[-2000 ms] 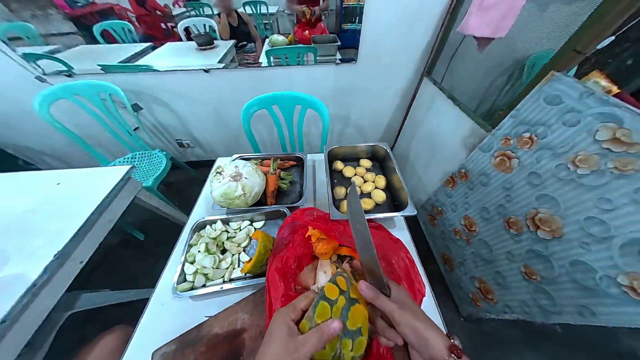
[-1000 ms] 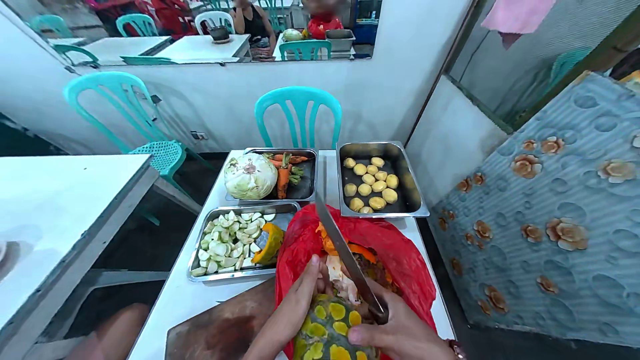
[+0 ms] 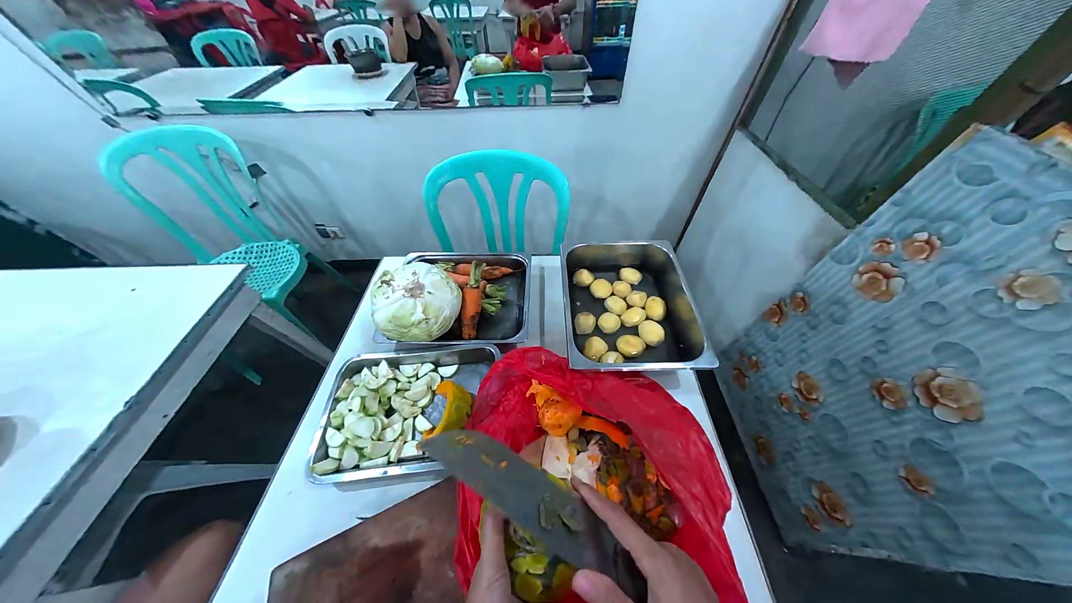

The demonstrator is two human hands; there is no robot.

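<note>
A knife with a broad blade [image 3: 511,490] is in my right hand [image 3: 645,557], its tip toward the upper left. Under the blade lies a piece of pumpkin [image 3: 532,569] with mottled green and yellow skin, steadied by my left hand [image 3: 492,565] at its left side. My left hand is mostly hidden by the blade and the frame edge. Both hands are over an open red plastic bag [image 3: 703,469] that holds peelings and orange scraps. To the left, a metal tray [image 3: 322,448] holds cut pale green vegetable pieces [image 3: 377,414] and a pumpkin wedge [image 3: 452,408].
A brown cutting board [image 3: 377,553] lies at the table's near left. Farther back, one tray [image 3: 523,301] holds a cabbage [image 3: 416,301] and carrots [image 3: 471,306]; a deeper pan [image 3: 695,343] holds peeled potatoes [image 3: 632,316]. A turquoise chair [image 3: 498,180] stands behind the table [image 3: 289,519].
The knife blade has swung from pointing up and away to lying slanted leftward across the pumpkin piece. My left hand has shifted lower, to the pumpkin's left side.
</note>
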